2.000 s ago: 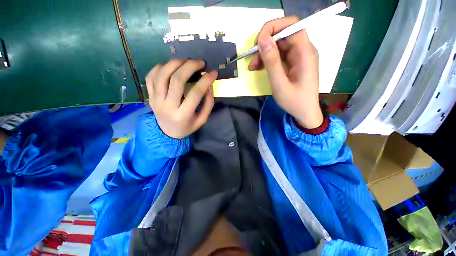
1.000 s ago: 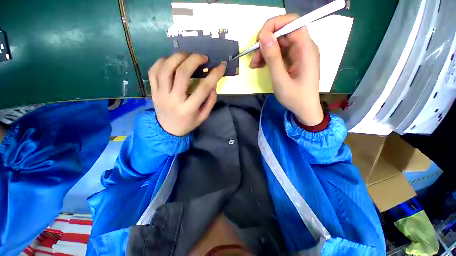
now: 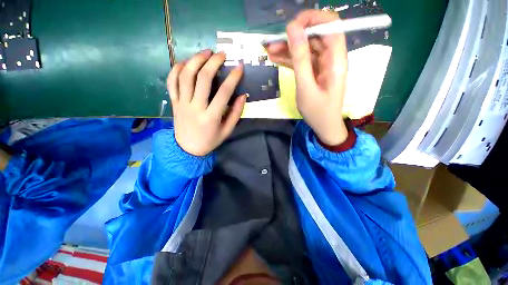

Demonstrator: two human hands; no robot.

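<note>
A black circuit board (image 3: 259, 83) lies on a yellow-white sticker sheet (image 3: 365, 78) in front of me. My left hand (image 3: 205, 100) rests over the board's left part, fingertips on it, hiding that part. My right hand (image 3: 320, 72) holds the tweezers (image 3: 351, 25) like a pen, above the sheet. The tweezers are blurred. Their tip points left, near the pale upper part of the sheet, just above the board. I cannot tell whether the tip holds a piece.
More dark boards lie at the back centre (image 3: 273, 12) and far left (image 3: 21, 54) on the green mat (image 3: 106, 61). Curved white printed sheets (image 3: 440, 106) hang along the right. An open cardboard box (image 3: 440, 217) stands below right. A person's blue sleeve (image 3: 55, 183) is at left.
The view has shifted, so the board and sheet sit lower and more boards show at the back and far left. The tweezers' tip has left the board's right part and moved up beyond its edge.
</note>
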